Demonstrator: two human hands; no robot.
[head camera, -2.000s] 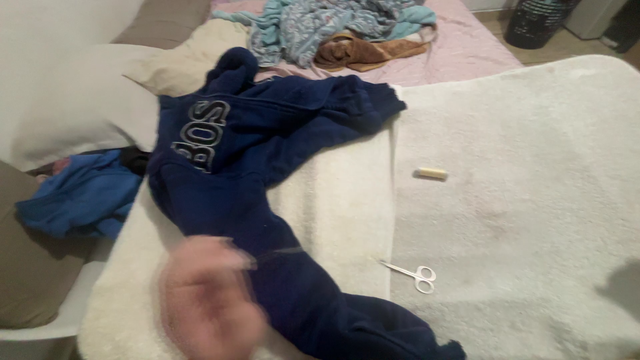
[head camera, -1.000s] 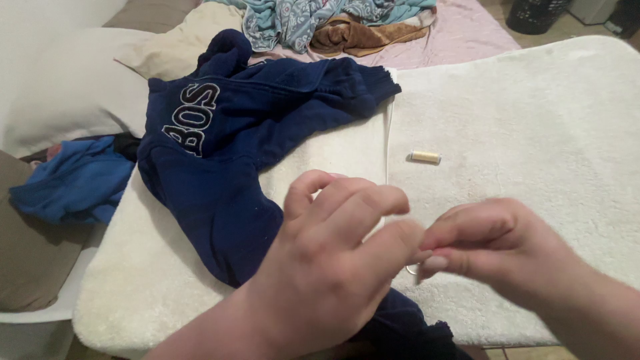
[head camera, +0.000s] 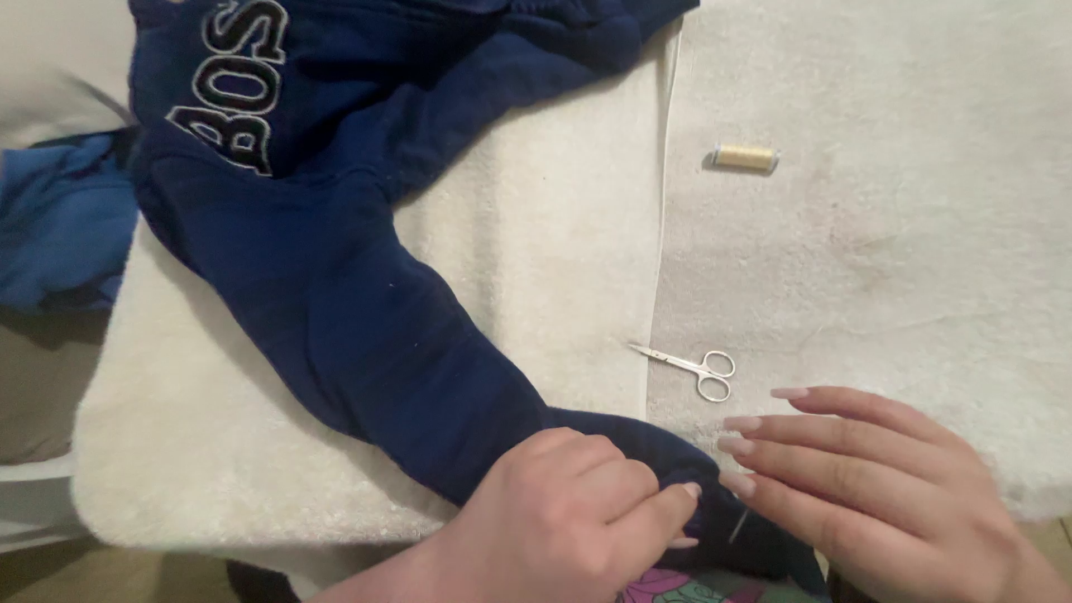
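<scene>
A dark blue sweatshirt (head camera: 352, 285) with appliqué letters lies across the cream blanket, one sleeve reaching to the lower right. My left hand (head camera: 578, 502) pinches the fabric near the end of that sleeve between thumb and fingers. Just right of it, my right hand (head camera: 871, 486) is spread with its fingertips over the sleeve end; its thumb is hidden. A thin, needle-like piece (head camera: 739, 526) shows on the dark fabric between the hands. Small metal scissors (head camera: 682, 363) lie above my right hand, points to the left. Farther up lies a spool of pale yellow thread (head camera: 744, 157).
The cream fleece blanket (head camera: 879, 251) has a seam or fold running down its middle. A lighter blue cloth (head camera: 59, 226) lies at the left edge. Patterned pink and green fabric (head camera: 670, 586) shows at the bottom, below my left hand.
Both hands have moved down to the sleeve end from above the blanket, where they were close together. My left hand now grips the fabric. The view has moved closer to the sleeve.
</scene>
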